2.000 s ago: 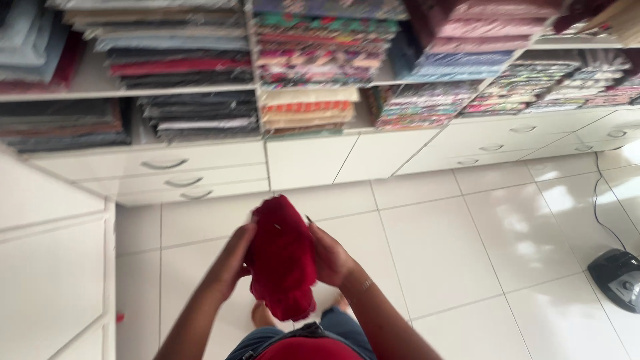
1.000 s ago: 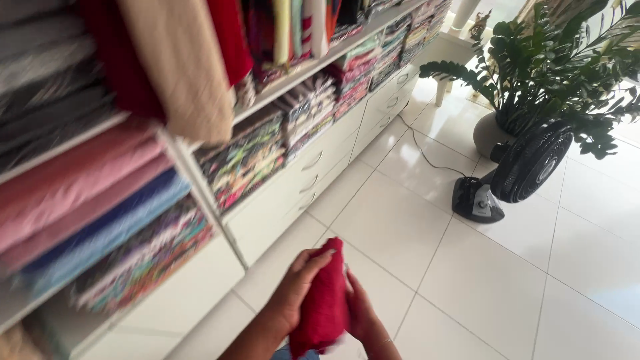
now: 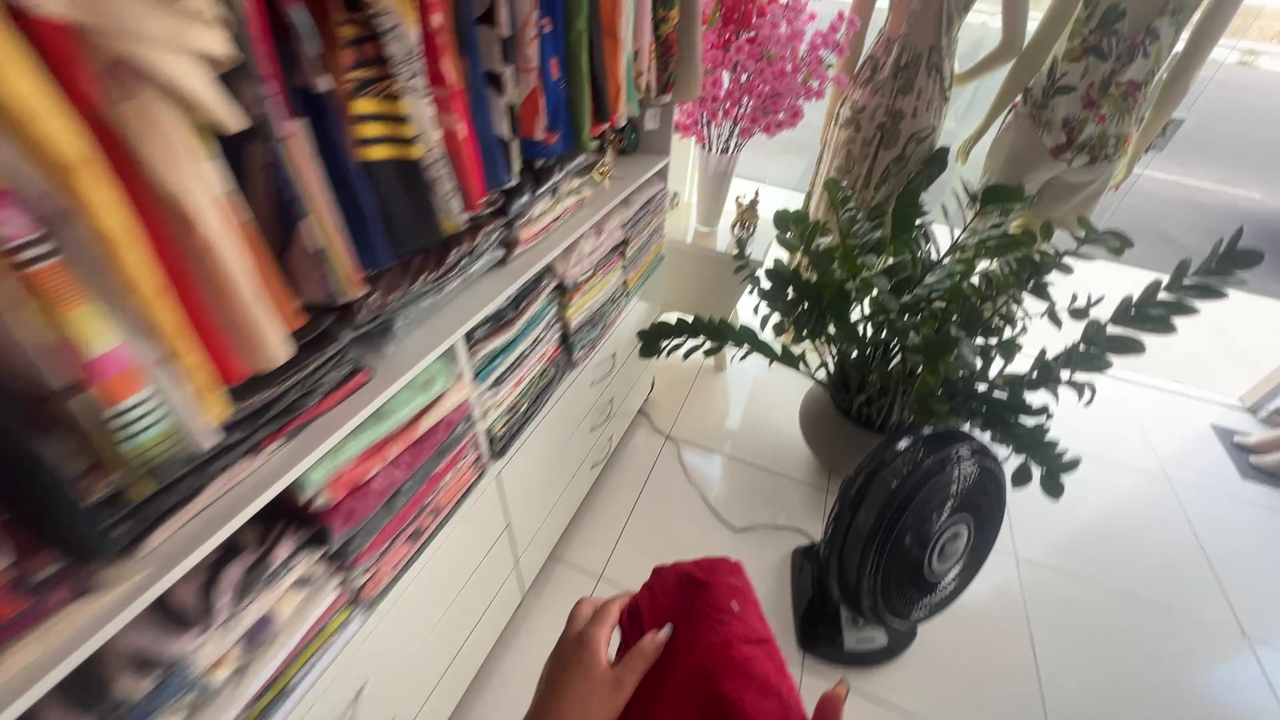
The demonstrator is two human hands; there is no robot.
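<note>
A folded red cloth (image 3: pixel 715 645) is at the bottom centre of the head view. My left hand (image 3: pixel 590 660) grips its left side, with the thumb over the top of the fabric. At the cloth's lower right, only the fingertips of my right hand (image 3: pixel 832 700) show; the rest is cut off by the frame's edge, and its contact with the cloth cannot be made out fully.
Shelving (image 3: pixel 330 420) with folded fabrics (image 3: pixel 430 440) and hanging garments (image 3: pixel 390 130) runs along the left, above white drawers (image 3: pixel 560 440). A black fan (image 3: pixel 915 540) stands on the tiled floor, its cord (image 3: pixel 700 480) trailing. Behind it are a potted plant (image 3: pixel 900 320) and dressed mannequins (image 3: pixel 1070 110).
The view has swung right along the shelves, bringing the fan and plant nearer. The red cloth stays in my hands; my right hand is now mostly out of frame.
</note>
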